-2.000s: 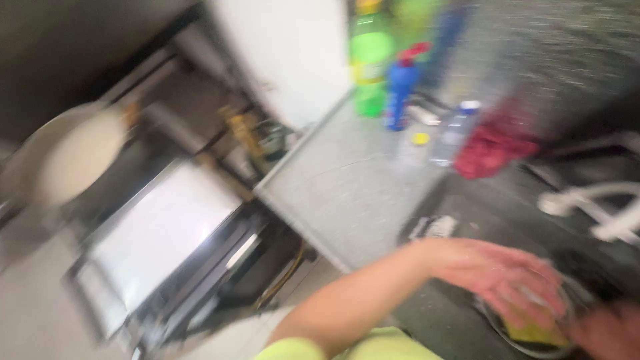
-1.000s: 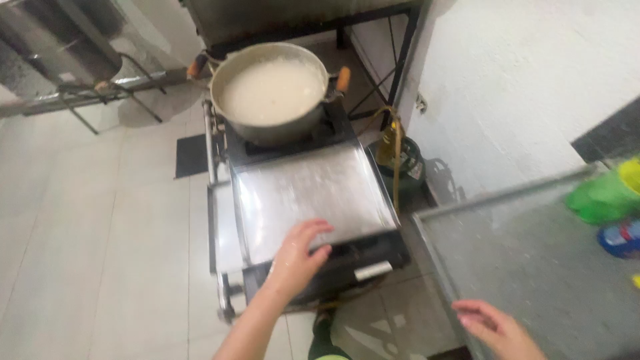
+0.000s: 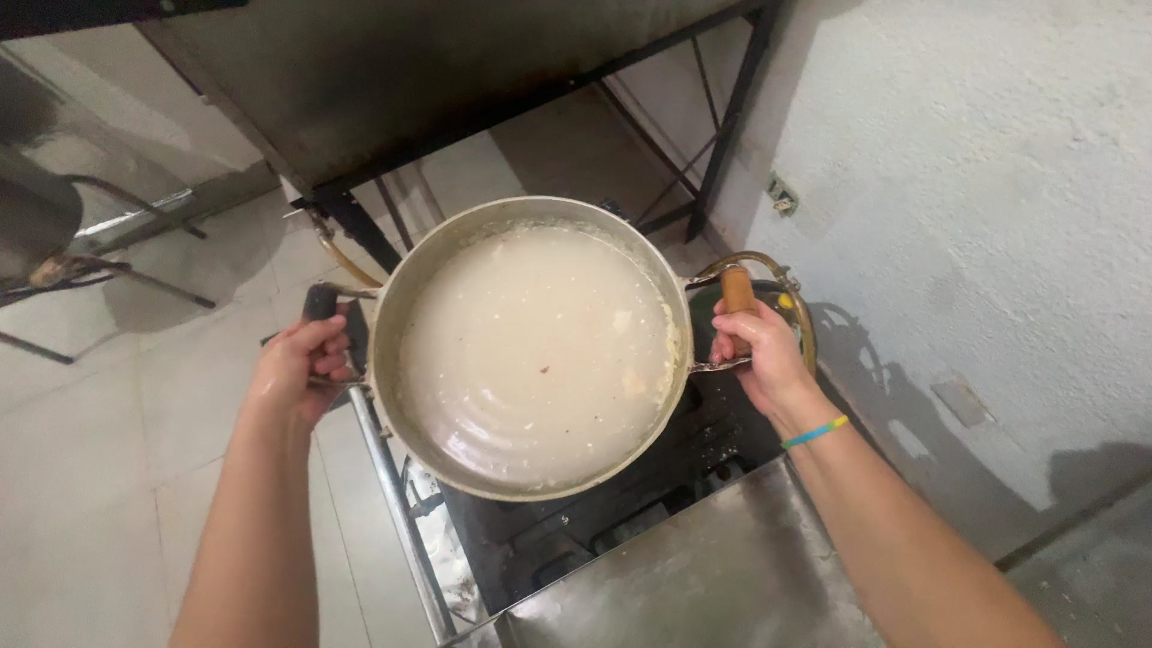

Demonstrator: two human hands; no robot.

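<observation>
A large round metal pot [image 3: 385, 423] with two side handles is held level between my hands, over the stove. Cloudy, whitish liquid [image 3: 540, 351] with small bits in it fills much of the pot, and ripples show near its lower left. My left hand [image 3: 301, 364] grips the dark handle [image 3: 319, 301] on the left side. Around the wooden handle [image 3: 738, 290] on the right side, my right hand [image 3: 765, 346] is closed; a coloured band [image 3: 814, 432] circles that wrist. Whether the pot's base touches the stove is hidden.
Below the pot is a black stove top [image 3: 576, 531] with burner grates, a metal rail [image 3: 405, 522] on its left and a flat metal sheet [image 3: 684, 576] in front. A dark metal stand [image 3: 432, 81] rises behind. A hose [image 3: 805, 324] curves near the white wall [image 3: 972, 225].
Both hands have come to the pot and taken hold of its handles; one second ago they were apart from it. The view has turned from the counter to the stove.
</observation>
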